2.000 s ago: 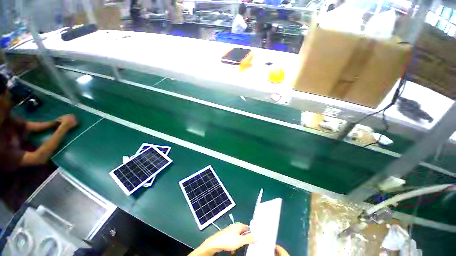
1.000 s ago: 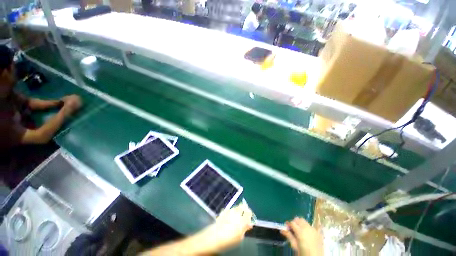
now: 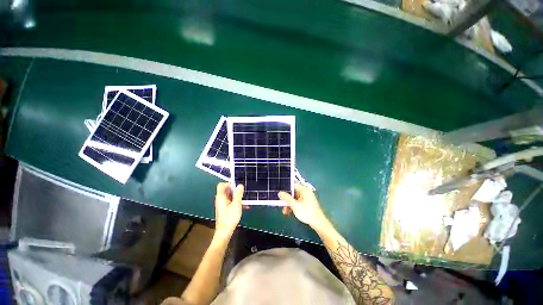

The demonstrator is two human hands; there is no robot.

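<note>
A solar panel, dark with pale grid lines and a white frame, is held face up by its near corners. My left hand grips its near left corner, thumb on top. My right hand grips its near right corner, thumb on top. Another panel lies under it on the green bench, mostly hidden, with its left part showing. Whether the held panel touches the lower one is not clear.
Stacked panels lie crossed on the green bench at left. At right is a film-covered brown board with crumpled white tissues and a metal nozzle tool. A pale rail runs behind. A grey-white machine stands lower left.
The view has turned down toward the bench. The panel in my hands, seen from its white back and then nearly edge-on, now lies face up over the panel on the bench.
</note>
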